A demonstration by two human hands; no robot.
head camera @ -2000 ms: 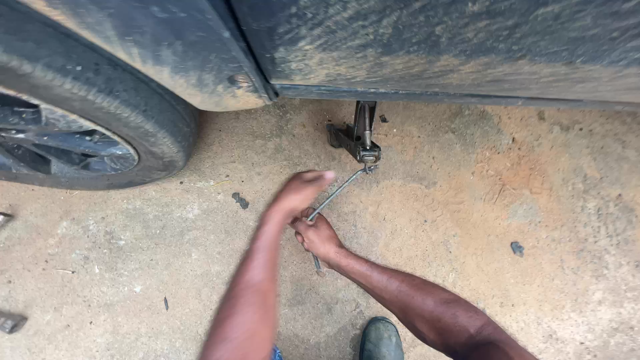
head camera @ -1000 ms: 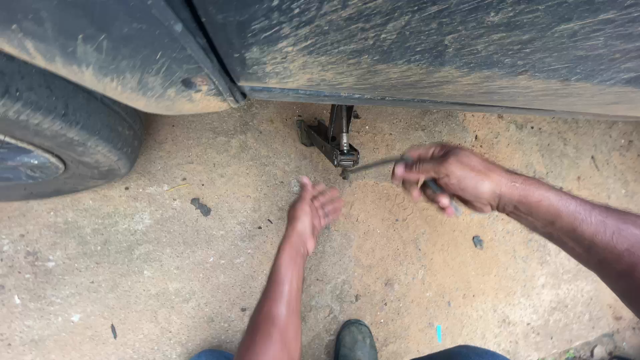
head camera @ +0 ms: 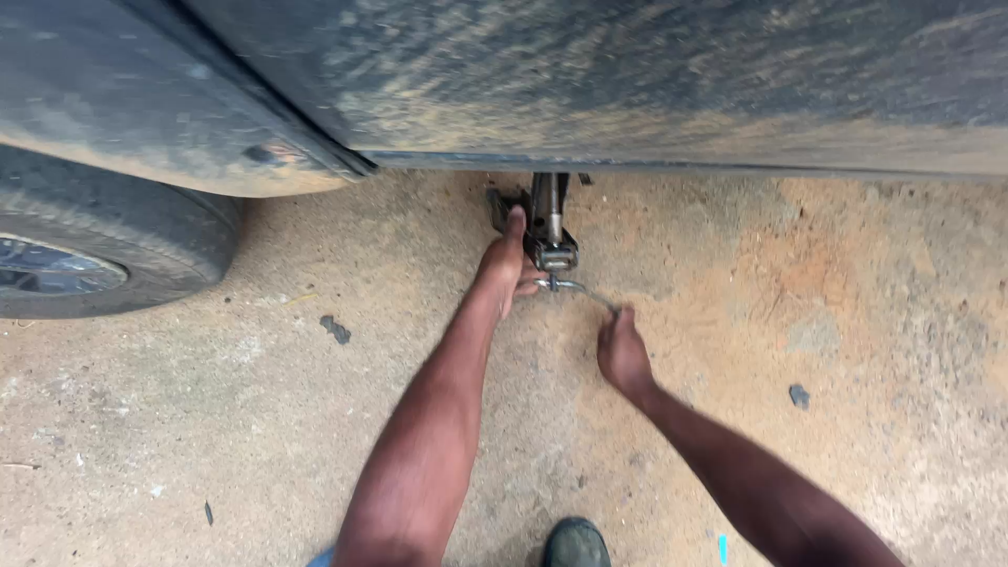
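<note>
A dark metal scissor jack (head camera: 556, 253) stands on the ground beneath the sill of a car (head camera: 630, 94), its screw pointing out toward me. A bent metal crank rod (head camera: 579, 287) hooks onto the jack's screw end. My right hand (head camera: 624, 352) is closed around the rod's outer part, below and right of the jack. At the jack's left side is my left hand (head camera: 508, 264), thumb up along the jack and fingers reaching behind the rod's hooked end; whether they grip it is hidden.
The car's wheel (head camera: 118, 236) is at the left. Small dark scraps (head camera: 335, 329) lie on the concrete ground, another (head camera: 799, 395) at the right. A shoe (head camera: 577, 543) shows at the bottom, near a small bright blue strip (head camera: 723, 549).
My left hand has moved from open air below the jack up to its left side. My right hand has come in from the right, lower and closer to the jack, still holding the rod.
</note>
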